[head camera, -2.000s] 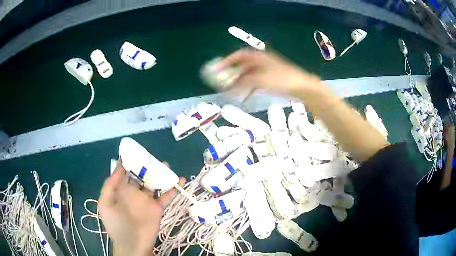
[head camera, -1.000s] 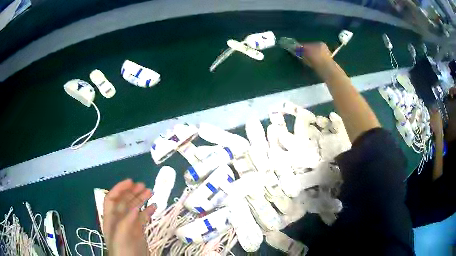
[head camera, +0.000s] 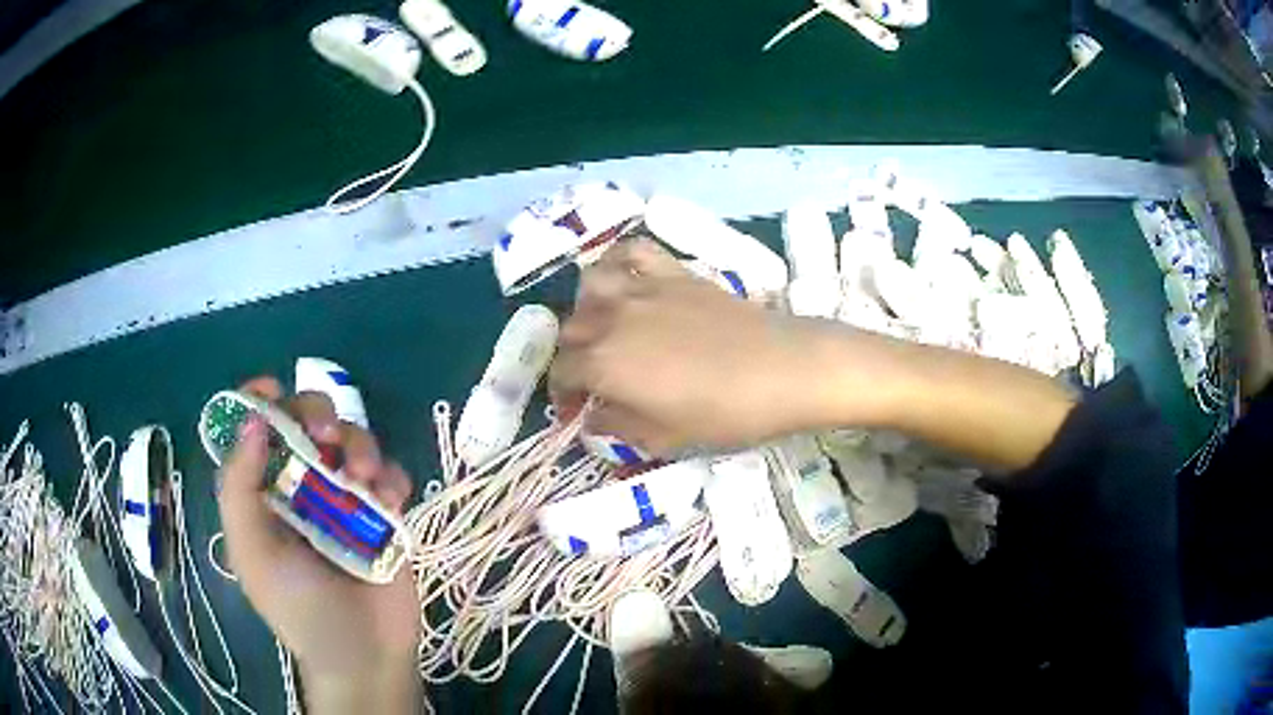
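Note:
My left hand (head camera: 321, 559) holds an open white bottom housing (head camera: 291, 436), its inside facing up. A green circuit board (head camera: 226, 419) shows at its upper left end and a blue battery (head camera: 335, 509) with red wires fills the lower right part. My right hand (head camera: 649, 349) reaches over the heap, fingers down at the tangled white-pink cords (head camera: 538, 559); its fingertips are partly hidden, so I cannot tell if it grips something. A loose back cover (head camera: 508, 384) lies just left of it.
White covers (head camera: 747, 524) are heaped at right. A pale metal rail (head camera: 461, 221) divides the bench from the green belt (head camera: 237, 154), which carries spaced units. More cords (head camera: 42, 559) and an open housing (head camera: 144, 489) lie at left. Another person's arm (head camera: 1236, 252) is at far right.
My left hand was empty a second ago and now holds an open housing. My right hand has come back from over the belt to the cords. The view has shifted.

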